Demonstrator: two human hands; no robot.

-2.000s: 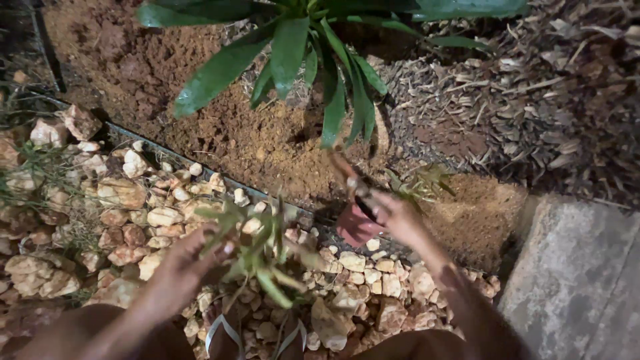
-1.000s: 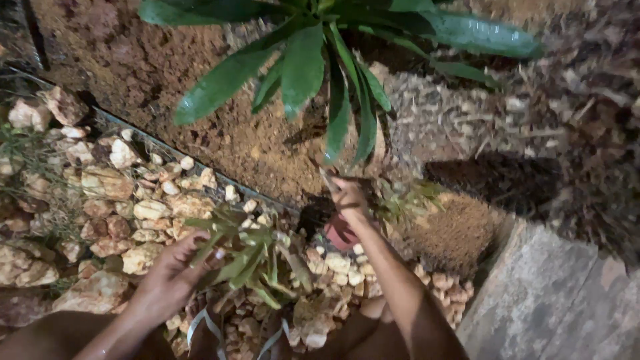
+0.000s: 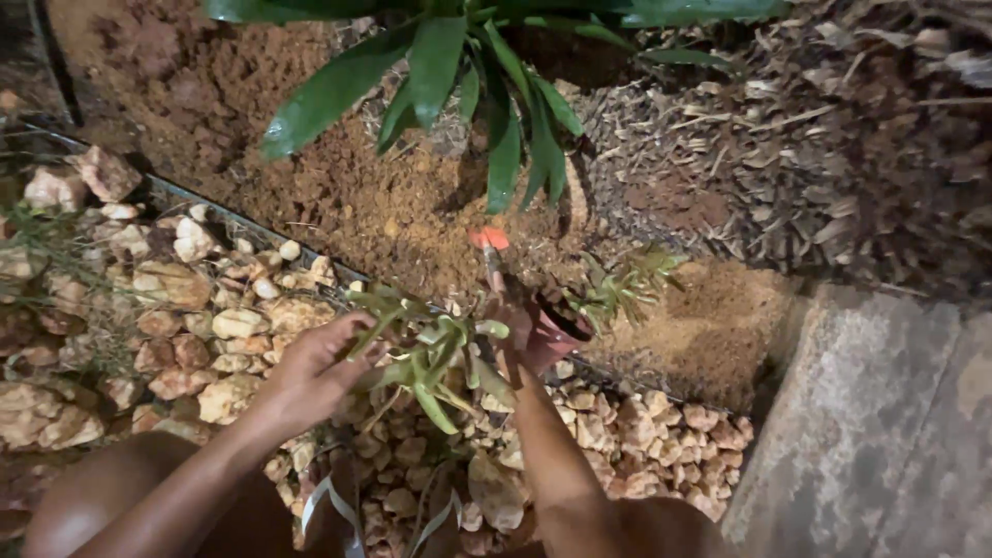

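Note:
My left hand (image 3: 325, 372) holds a small green leafy plant (image 3: 434, 353) by its leaves, above the stones left of centre. My right hand (image 3: 511, 325) is closed around the handle of a small hand tool with an orange tip (image 3: 490, 238), which points up at the brown soil (image 3: 403, 225). Right beside that hand a reddish plant pot (image 3: 554, 333) stands tilted, its dark mouth partly visible. Another small leafy plant (image 3: 632, 287) lies or grows just right of the pot; which of these cannot be told.
A large plant with broad green leaves (image 3: 438, 62) overhangs the soil. A thin dark edging strip (image 3: 232, 217) divides the soil from pale stones (image 3: 232, 322). Wood-chip mulch (image 3: 744, 147) covers the upper right, and a concrete slab (image 3: 852, 418) lies at the lower right.
My right hand was by the pot, then higher at the soil; now it is lower, beside the pot, and the tool's orange tip shows. My left hand keeps hold of the plant.

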